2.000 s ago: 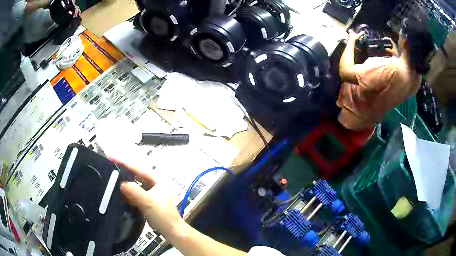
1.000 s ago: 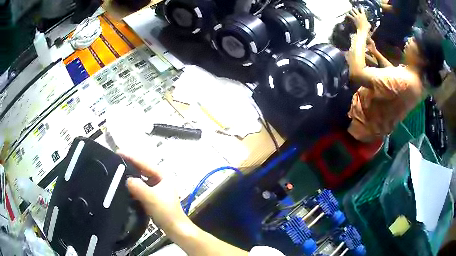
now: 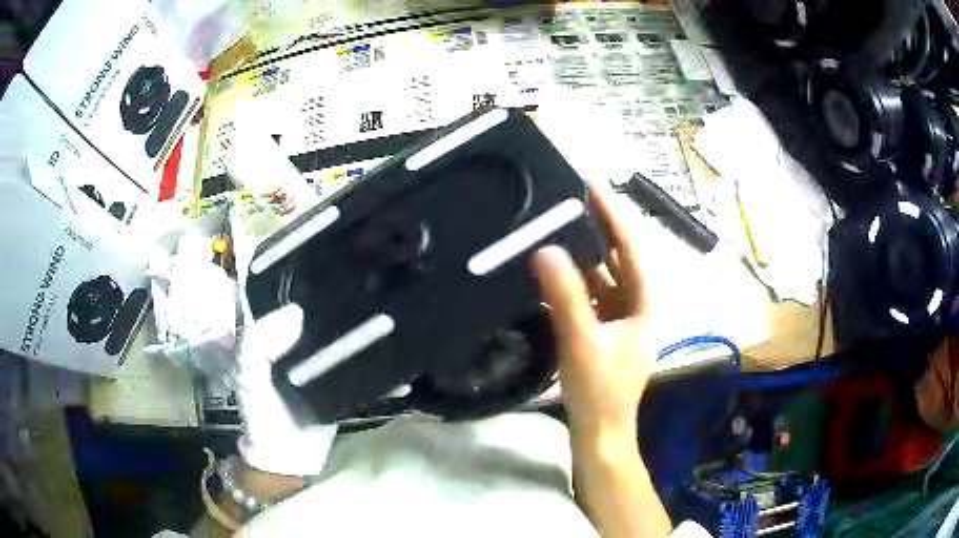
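Observation:
A black desk fan (image 3: 421,247) is held over the bench with its flat base underside facing me. Four white strips show on the base, and the round fan head (image 3: 489,368) is partly hidden below it. My left hand (image 3: 276,394), in a white glove, grips the base's lower left corner, its thumb on the underside. My right hand (image 3: 599,326), bare, grips the right end with its thumb near a white strip. A yellowish band and a bead bracelet are at my left wrist.
White printed cartons (image 3: 53,278) stand at the left beside crumpled white cloth (image 3: 195,299). A black bar-shaped handle (image 3: 673,212) and a white rag (image 3: 773,189) lie right of the fan. More black fans (image 3: 902,263) are at the far right. A blue tube (image 3: 699,345) curves at the bench's front edge.
The view has swung left, bringing the cartons into sight. My gloved left hand now shows on the fan. The fan is more centred and turned, still in my right hand. The other worker is mostly out of view.

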